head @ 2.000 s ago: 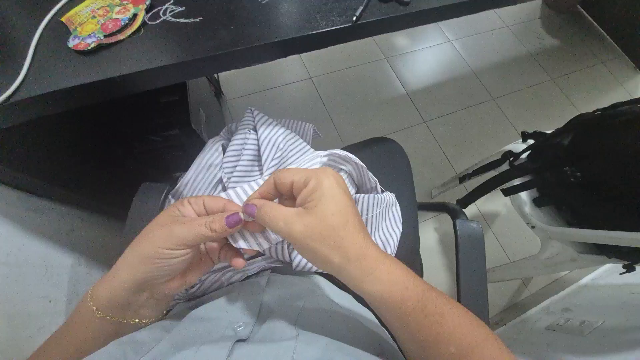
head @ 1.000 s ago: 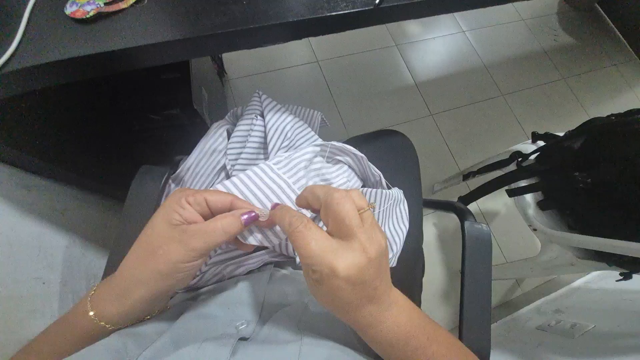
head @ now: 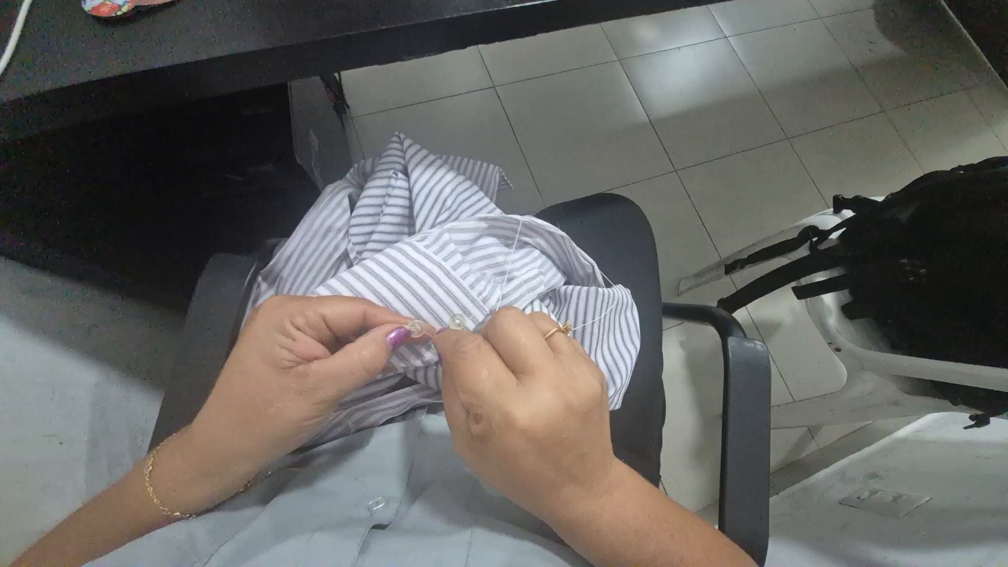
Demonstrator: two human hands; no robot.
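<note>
A grey-and-white striped cloth garment (head: 409, 276) lies bunched over my lap. My left hand (head: 315, 370) pinches a small clear button (head: 415, 327) between thumb and index finger at the fabric. Close beside it, my right hand (head: 528, 386) has its fingertips drawn together; what they hold is hidden. A second clear button (head: 457, 321) shows just above the right fingertips. A thin white thread (head: 512, 256) runs over the cloth, and a strand passes near the ring on my right hand. No needle can be made out.
A black desk (head: 197, 39) with a white cable (head: 14, 35) and a colourful item (head: 118, 6) spans the top. A black chair armrest (head: 744, 425) stands at my right. Beyond it a black backpack (head: 937, 260) rests on a white plastic chair (head: 866, 346). Tiled floor lies ahead.
My hands were touching at the fingertips two seconds ago; a small gap now shows between them. Two clear buttons are now visible near the fingers.
</note>
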